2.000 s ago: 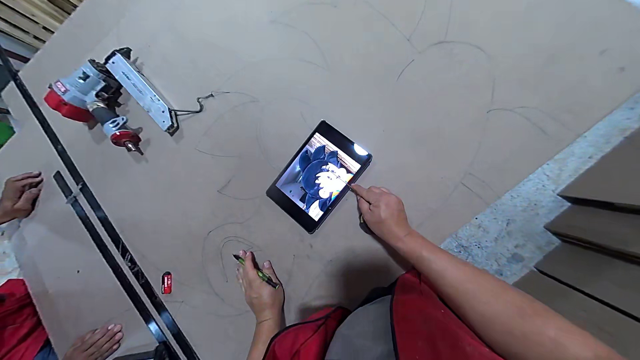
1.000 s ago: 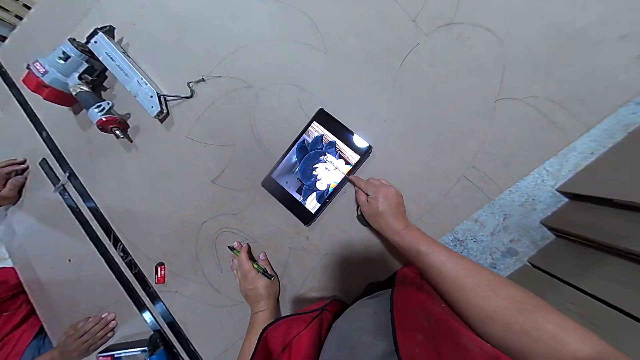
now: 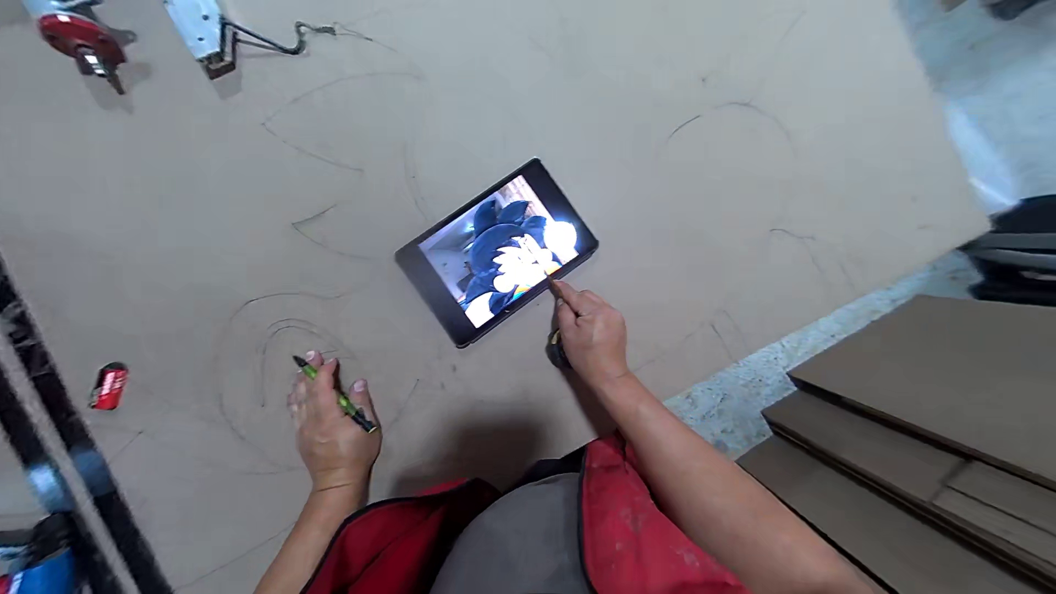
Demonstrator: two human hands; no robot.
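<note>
My left hand [image 3: 334, 425] rests on the large brown board [image 3: 701, 190], with a green and black pencil or marker [image 3: 351, 406] held between its fingers. A black tablet [image 3: 441, 297] lies tilted on the board and shows a picture of a dark blue shape with petals and a white flower-like part. The index finger of my right hand [image 3: 592, 334] points onto the tablet's lower right edge; the hand holds nothing that I can see. Under that hand sits a small dark and yellow object [image 3: 558, 351], partly hidden. Faint pencil curves surround the tablet.
An air nailer [image 3: 198, 37] with a red part [image 3: 82, 41] lies at the upper left. A small red and black object [image 3: 109, 386] lies near black metal bars [image 3: 49, 429] at the left. Stacked brown boards [image 3: 932, 388] stand at the lower right beyond the board's edge.
The view has shifted, and the other person's hands at the left are out of frame. My right index finger stays at the tablet's edge; my left hand still holds the pencil or marker.
</note>
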